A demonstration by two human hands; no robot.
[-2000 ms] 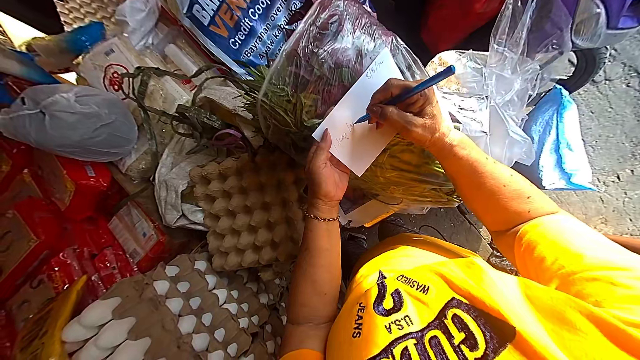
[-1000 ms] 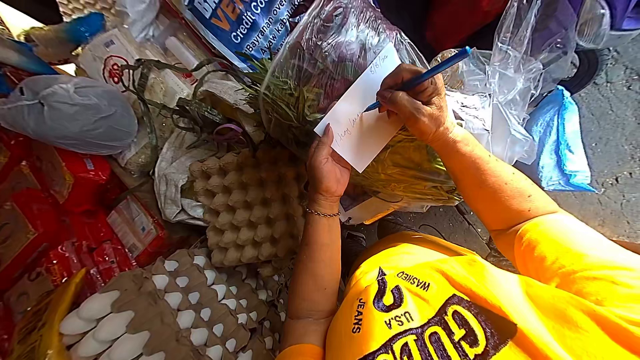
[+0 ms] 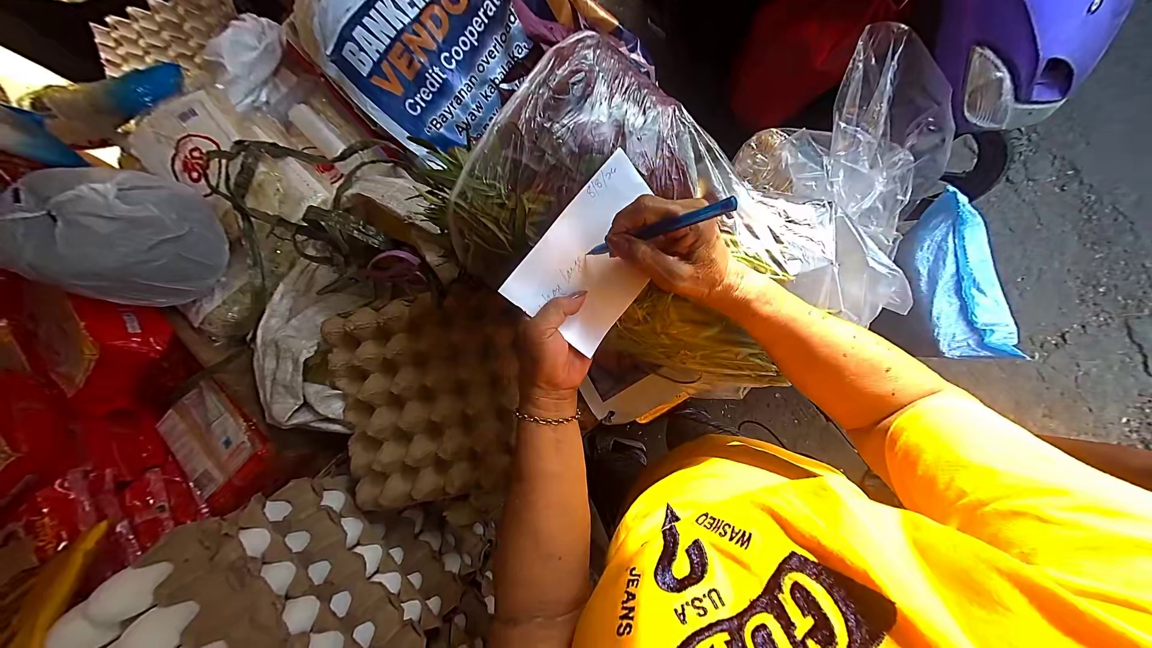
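Note:
My left hand (image 3: 553, 355) holds the lower end of a white sheet of paper (image 3: 562, 234), thumb on top and fingers hidden beneath. In my right hand (image 3: 679, 247) is a blue pen (image 3: 688, 219), its tip at the sheet near a line of handwriting. The side of that hand rests on the paper's right edge. Under the paper lies a clear plastic bag (image 3: 576, 99) with leafy greens in it. An empty egg tray (image 3: 423, 396) of brown pulp sits left of my left hand.
Stacked trays with white eggs (image 3: 301, 576) are at the lower left, below red packages (image 3: 99, 360). A grey plastic bag (image 3: 112, 234) lies at the left. To the right are clear plastic bags (image 3: 864, 180), a blue cloth or bag (image 3: 963, 279) and part of a purple vehicle (image 3: 1035, 54).
The handwriting on the paper has grown longer, and the pen tip has moved along it. Both hands keep their hold on the paper and the pen.

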